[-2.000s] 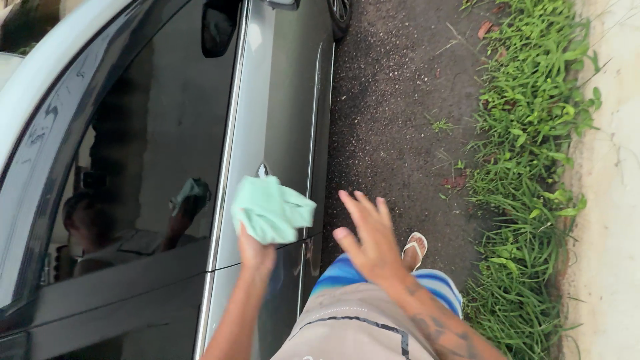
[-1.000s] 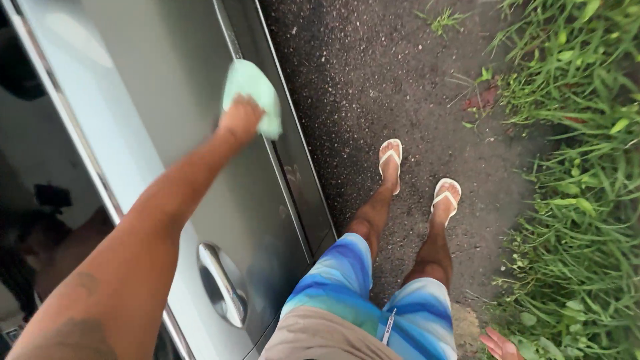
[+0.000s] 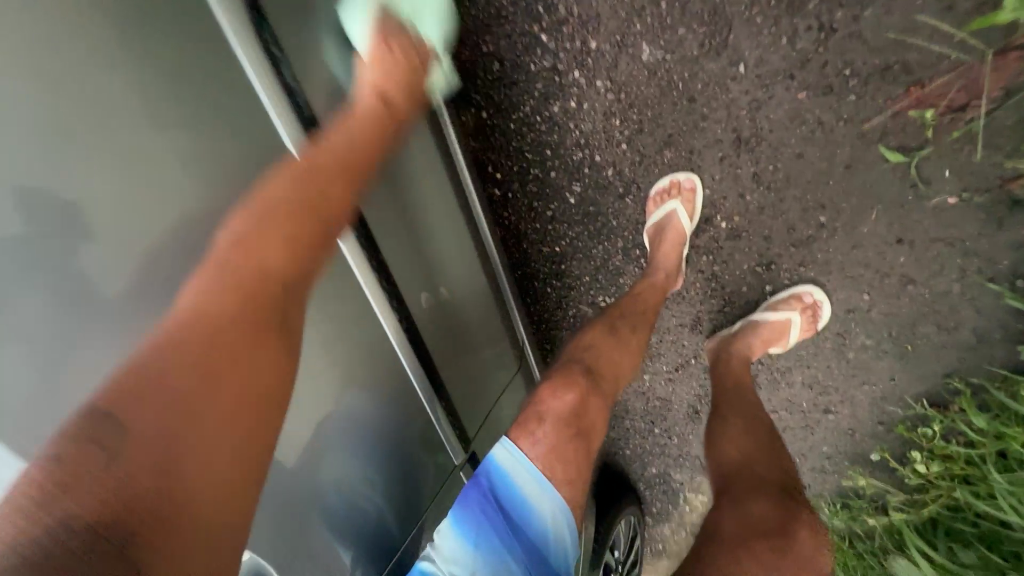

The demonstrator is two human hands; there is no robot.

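My left hand (image 3: pixel 396 60) is at the top of the view, closed on a pale green cloth (image 3: pixel 436 32) and pressing it against the lower part of a grey car door (image 3: pixel 416 216), beside the chrome-edged trim strip (image 3: pixel 384 308). Hand and cloth are slightly blurred, and the cloth's upper part runs out of the frame. The left arm reaches across the door panel (image 3: pixel 104 184). My right hand is out of view.
Both my feet, in white flip-flops (image 3: pixel 676 210), stand on dark wet-looking gravelly ground (image 3: pixel 584 160) right of the car. A car wheel (image 3: pixel 622 544) shows at the bottom. Green grass (image 3: pixel 952 480) grows at the lower right.
The left hand has moved with the cloth from beside the window down to the lower door. The right hand, seen in both earlier frames, has left the view. The view has moved closer to the door.
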